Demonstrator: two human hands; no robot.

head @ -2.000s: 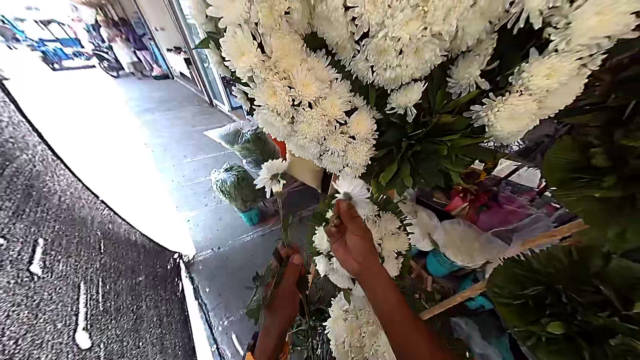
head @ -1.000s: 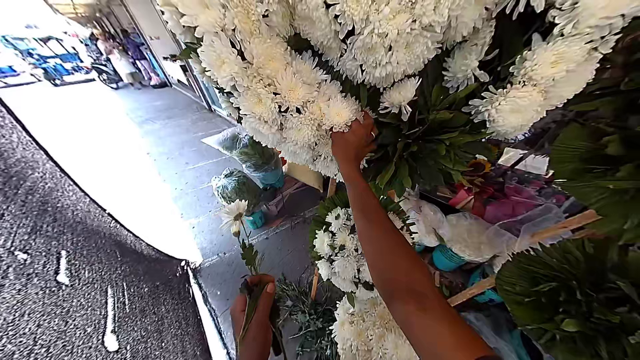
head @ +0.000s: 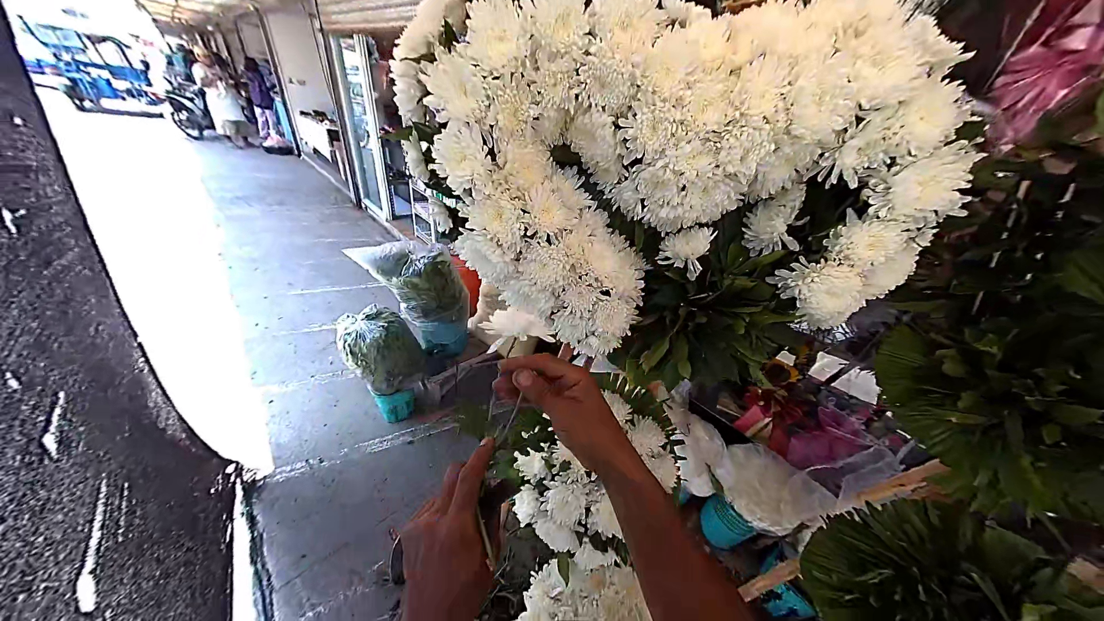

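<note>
A large arrangement of white chrysanthemums (head: 690,121) with dark green leaves (head: 716,319) fills the upper middle and right. Just below its lower left edge, my right hand (head: 552,392) pinches the upper stem of a single white chrysanthemum (head: 516,326). Lower down, my left hand (head: 453,535) is closed around stems, with a dark object partly hidden in it that I cannot identify. More white chrysanthemums (head: 569,509) stand below and behind my right forearm.
Plastic-wrapped bunches of greenery stand in a teal pot (head: 394,405) and a blue container (head: 444,336) on the pavement. Wooden bars (head: 888,487), wrapped flowers (head: 759,483) and leafy bunches (head: 949,561) lie at right. People (head: 224,103) and a motorcycle (head: 185,112) are far off.
My right hand has come down from the lower edge of the large arrangement to the single flower's stem. My left hand has moved right and up with the stem.
</note>
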